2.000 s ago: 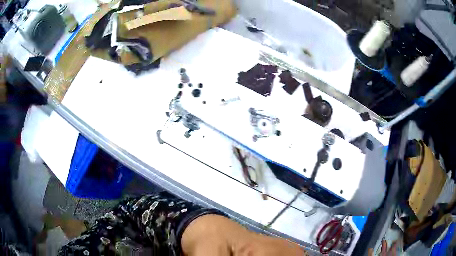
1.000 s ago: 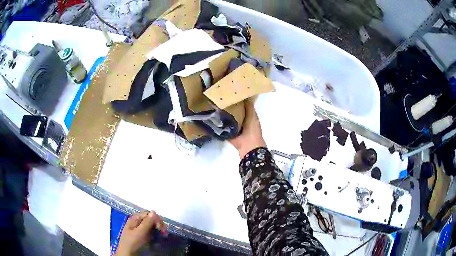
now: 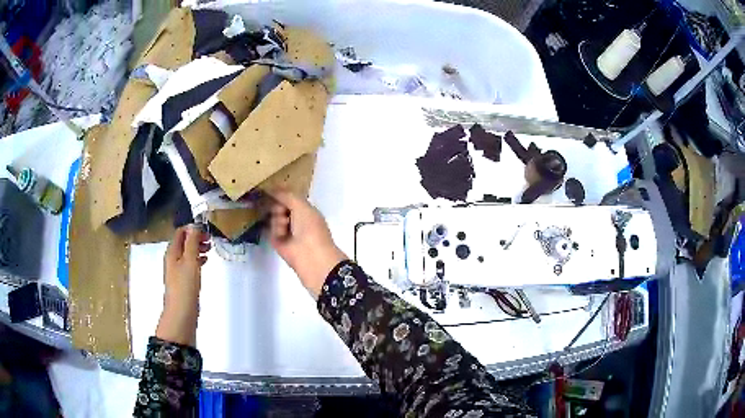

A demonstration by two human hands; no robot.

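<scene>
A bundle of tan perforated pieces [image 3: 274,135], dark pieces [image 3: 184,151] and white pieces [image 3: 176,88] lies loosely heaped at the table's left. A whitish strip [image 3: 186,178] runs down the bundle's front. My left hand [image 3: 186,249] is at the bundle's near edge, its fingertips pinched on the lower end of this strip. My right hand [image 3: 298,233] is at the bundle's near right corner, below a tan piece, with fingers bent. Its fingertips touch the bundle, but what they grip is hidden.
The white sewing machine head [image 3: 523,245] lies at right, with red-handled scissors [image 3: 622,317] at its right end. Dark brown scraps [image 3: 445,163] lie behind it. A cardboard sheet [image 3: 102,286] is at left. A white tub [image 3: 457,49] and white thread cones [image 3: 618,54] are behind.
My left hand has moved up from the table's front edge to the bundle. My right hand has shifted from the bundle's right side to its near corner. The view has turned and shifted.
</scene>
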